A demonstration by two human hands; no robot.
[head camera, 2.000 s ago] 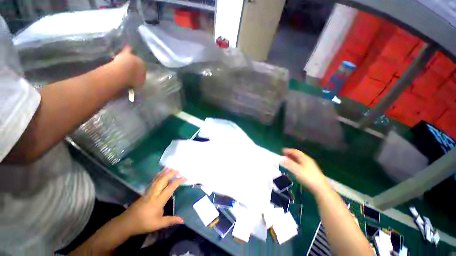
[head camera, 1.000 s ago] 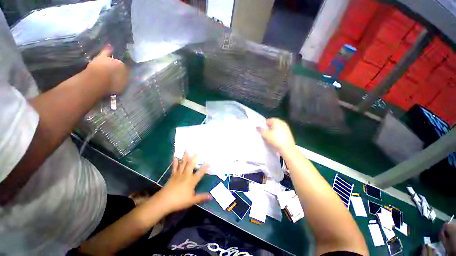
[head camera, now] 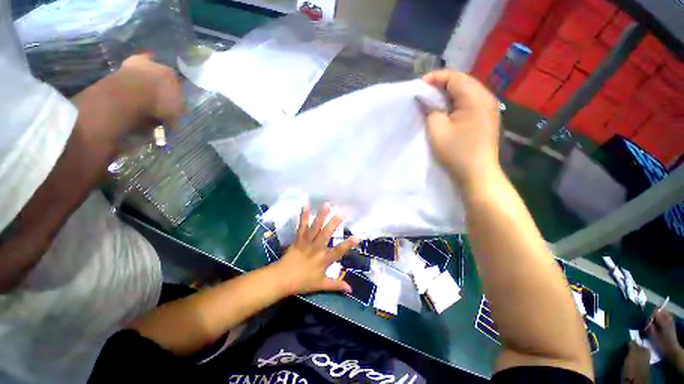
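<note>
My right hand (head camera: 466,124) pinches the upper right corner of a translucent white packing sheet (head camera: 352,161) and holds it raised over the bench. The sheet hangs down to the left and hides part of what lies behind it. My left hand (head camera: 311,259) lies with spread fingers at the left of the pile of LCD modules (head camera: 387,289); whether it presses on a module is hard to tell. The modules lie loose, some white side up, some black, several with orange tabs.
A person's blurred arm (head camera: 45,176) reaches in at left beside stacked clear trays (head camera: 161,180). Another white sheet (head camera: 262,71) lies over trays behind. A striped liner sheet (head camera: 487,319) is partly behind my right forearm. Another person's hands (head camera: 660,337) are at lower right, a metal post (head camera: 622,217) above.
My right hand has lifted the packing sheet up and to the right off the modules. My left hand has moved right, onto the pile's left side. The other sheet at the back has come down onto the trays.
</note>
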